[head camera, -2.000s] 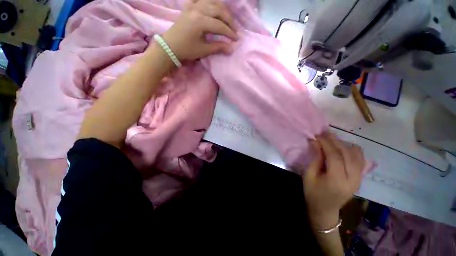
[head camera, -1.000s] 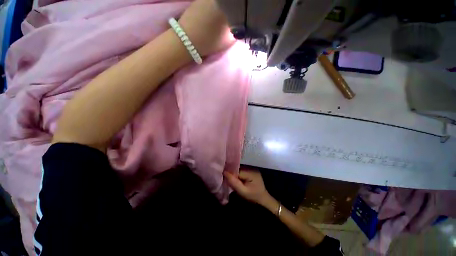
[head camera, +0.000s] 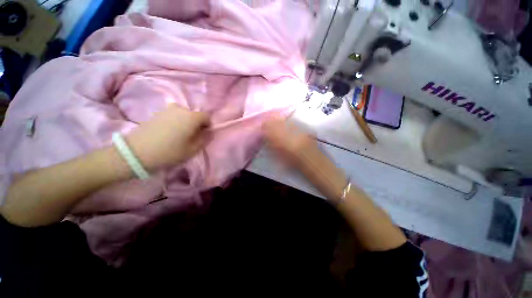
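Observation:
The large pink garment (head camera: 169, 52) lies in folds over the left of the table and hangs down at the front. One part of it runs to the brightly lit presser foot and needle area (head camera: 318, 96) of the white sewing machine (head camera: 402, 64) with purple lettering. My left hand (head camera: 175, 134) is closed on a fold of the garment, left of the needle; its fingertips are hidden. My right hand (head camera: 286, 137) is blurred, at the garment's edge just in front of the needle; what its fingers do is unclear.
A wooden-handled tool (head camera: 364, 123) and a phone with a lit screen (head camera: 385, 106) lie right of the needle. A small white tag (head camera: 31, 126) is on the garment at left. Pink cloth (head camera: 455, 268) lies below the table at right. A blue edge (head camera: 87, 28) is at upper left.
My left hand has moved back from the needle, leftward and down. My right hand has moved up from the table's front edge to near the needle. The camera view has shifted and shows more of the machine.

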